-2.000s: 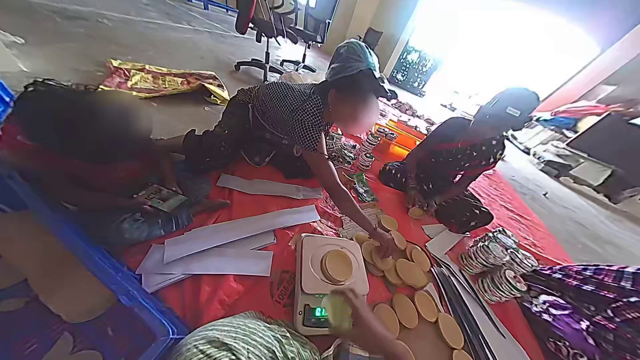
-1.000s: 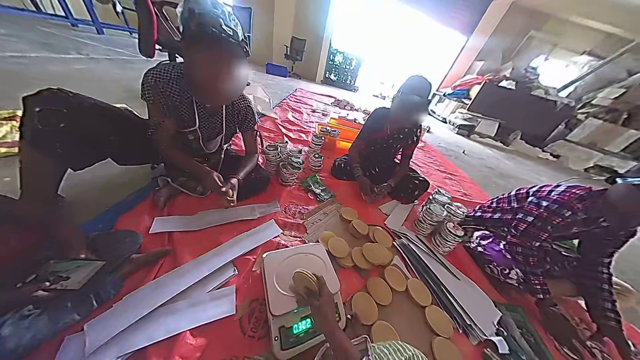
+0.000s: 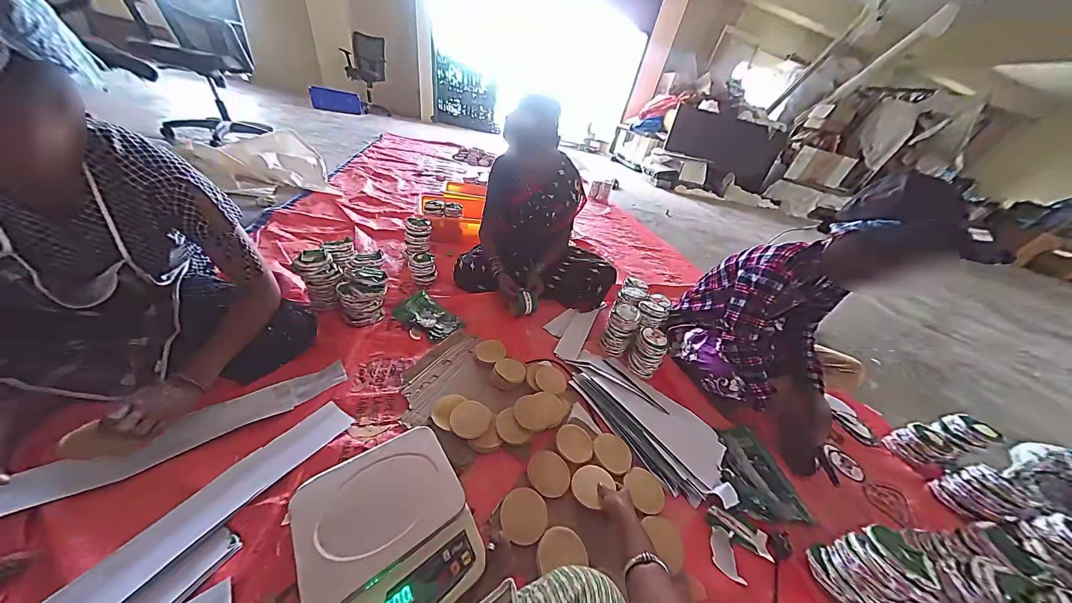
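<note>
My right hand [image 3: 621, 507], with a bangle at the wrist, pinches the edge of a round tan disc [image 3: 592, 486] among many similar discs. Several discs, one of them [image 3: 548, 474] just left of my hand, lie on brown cardboard [image 3: 494, 389]. To the left, a white digital scale [image 3: 377, 511] has a bare weighing plate and a lit green display, partly cut off by the frame. A dark shape beside the scale's right edge may be part of my left hand; it is too unclear to tell. Striped green cloth [image 3: 569, 586] shows at the bottom edge.
Long white strips [image 3: 209, 494] lie left on the red sheet [image 3: 335, 427]. Grey-white sheets [image 3: 653, 419] are right of the discs. Three people sit around; the left one's hand [image 3: 151, 406] rests on a tan disc. Bundled stacks [image 3: 364, 293] and orange crates [image 3: 456, 226] stand behind.
My right hand has moved right, from the scale to the discs on the cardboard. The disc seen on the scale earlier is off its plate. The view has shifted.
</note>
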